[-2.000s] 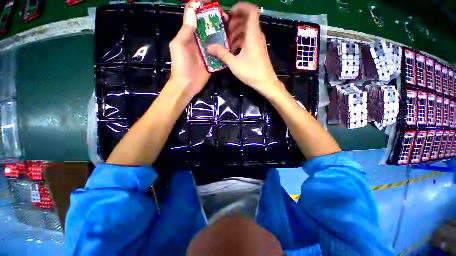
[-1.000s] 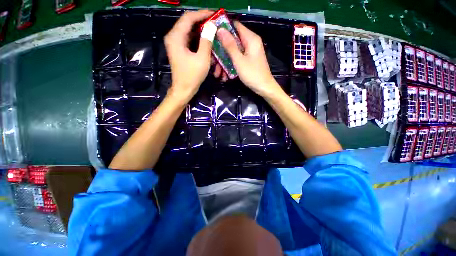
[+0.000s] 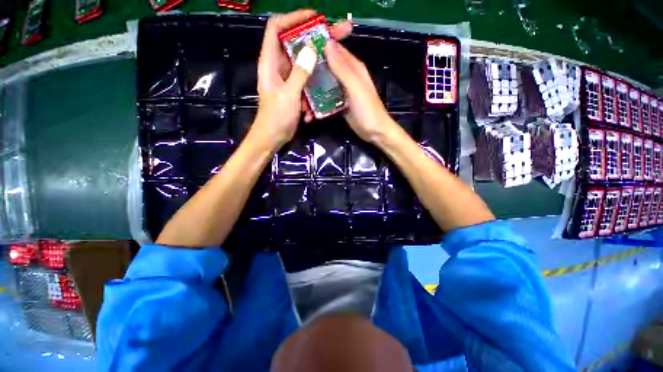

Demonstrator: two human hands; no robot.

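A part-assembled unit [image 3: 324, 86] with a red rim and a green and grey inside is held above the upper middle of the black blister tray [image 3: 349, 197], its inside facing up. My left hand [image 3: 282, 83] grips its left side, with a white-covered thumb on the green board. My right hand [image 3: 358, 91] holds its right side; some of its fingers are hidden behind the unit. One front shell [image 3: 441, 71] with a grid of key openings lies in the tray's top right pocket.
Key mat stacks [image 3: 512, 154] stand right of the tray. Beyond them, rows of red-edged front shells [image 3: 605, 154] fill another tray. Several red-edged units [image 3: 89, 9] lie on the dark green belt at the top left. A brown board [image 3: 102, 280] is low at left.
The unit has tilted and shifted slightly in my hands, and its board and grey part are more exposed than a second ago. My right hand has closed in along its right side.
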